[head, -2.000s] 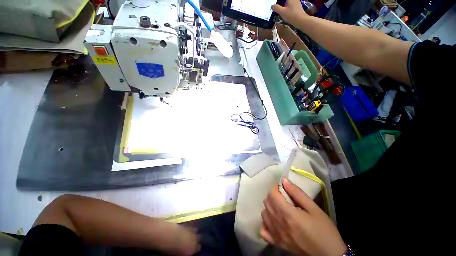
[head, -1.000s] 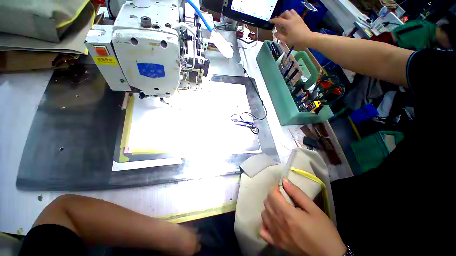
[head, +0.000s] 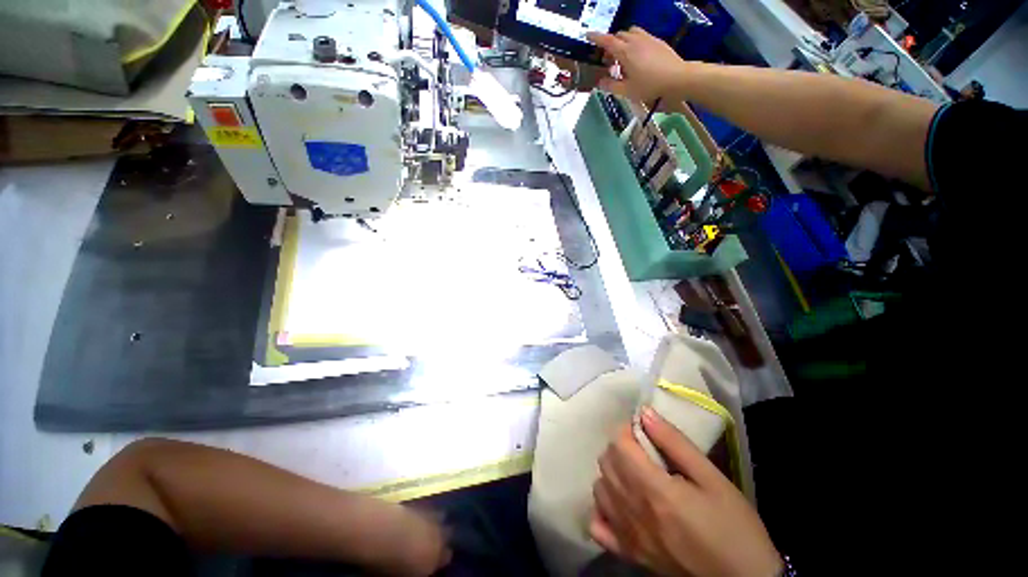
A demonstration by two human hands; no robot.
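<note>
A beige bag piece (head: 575, 462) with yellow edging (head: 693, 394) and a small grey-beige flap (head: 581, 370) hangs at the table's front edge. Another person's hand (head: 682, 507), with a bracelet at the wrist, pinches its upper edge. My left hand (head: 426, 550) is blurred and cut off at the bottom edge, left of the piece; its fingers do not show. My right hand is not in view. The white sewing machine head (head: 338, 135) stands over a brightly lit white sheet (head: 440, 282).
The other person's second hand (head: 643, 62) touches the lit screen (head: 564, 20). A green tool tray (head: 643, 242) lies along the table's right side. Dark snips (head: 555, 276) lie on the sheet. Beige pieces (head: 79, 45) are stacked at upper left. A dark plate (head: 147, 304) covers the left.
The other person's hand at the screen has moved left and down, and the screen picture differs. Their body now covers more at the right. My left arm and the bag piece look almost unchanged.
</note>
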